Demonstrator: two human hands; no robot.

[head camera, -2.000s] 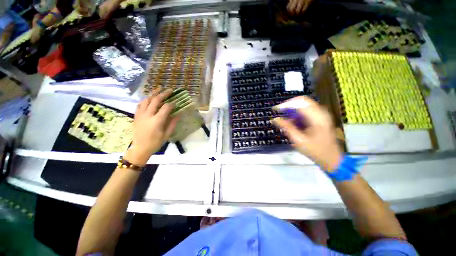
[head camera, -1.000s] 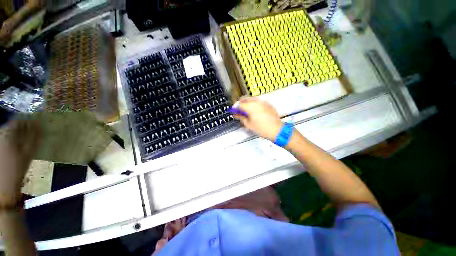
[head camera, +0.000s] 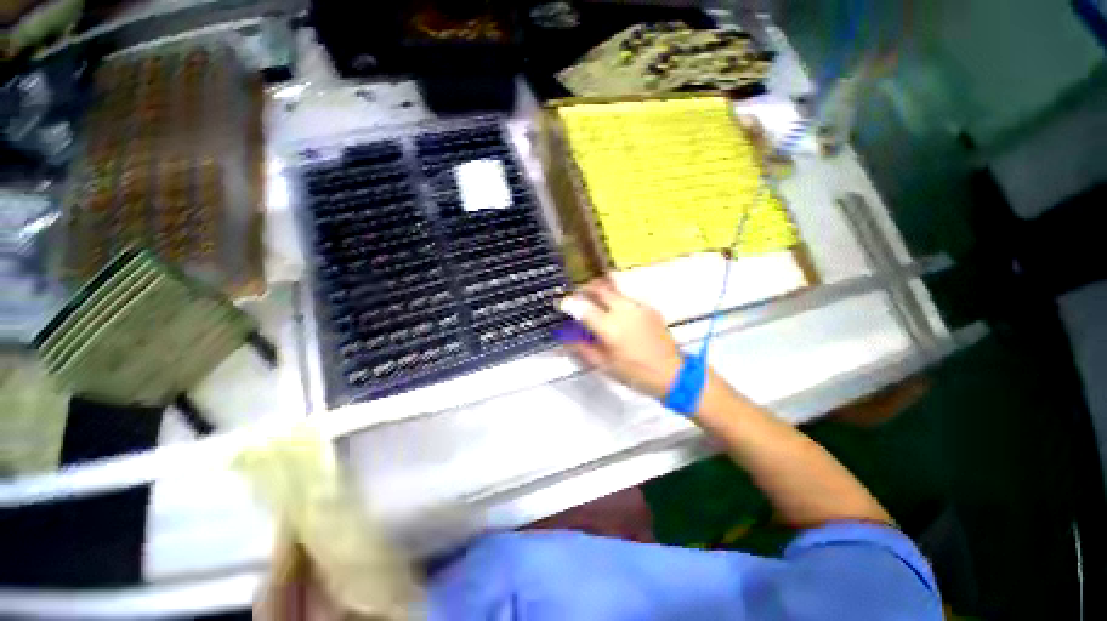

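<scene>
My left hand (head camera: 291,585) is blurred and partly cut off at the bottom edge, on a cream circuit board (head camera: 318,503) that is also blurred, close to my body. My right hand (head camera: 625,340), with a blue wrist strap (head camera: 688,385), is closed around a purple tool (head camera: 574,332) at the near right corner of the clear tray of black components (head camera: 425,261). Whether its fingertips also hold a component cannot be told. The cardboard box of yellow components (head camera: 680,182) lies right of the tray.
A black-pronged rack holds several boards (head camera: 146,328) on the left. Behind it is a tray of copper-coloured parts (head camera: 170,158). Populated boards (head camera: 668,58) lie at the back. Metal rails (head camera: 534,386) cross the near side. A thin blue cord runs from the strap across the yellow box.
My left hand has moved from the rack down towards my body with a board in it. My right hand stays by the tray's near right corner. The view has shifted right.
</scene>
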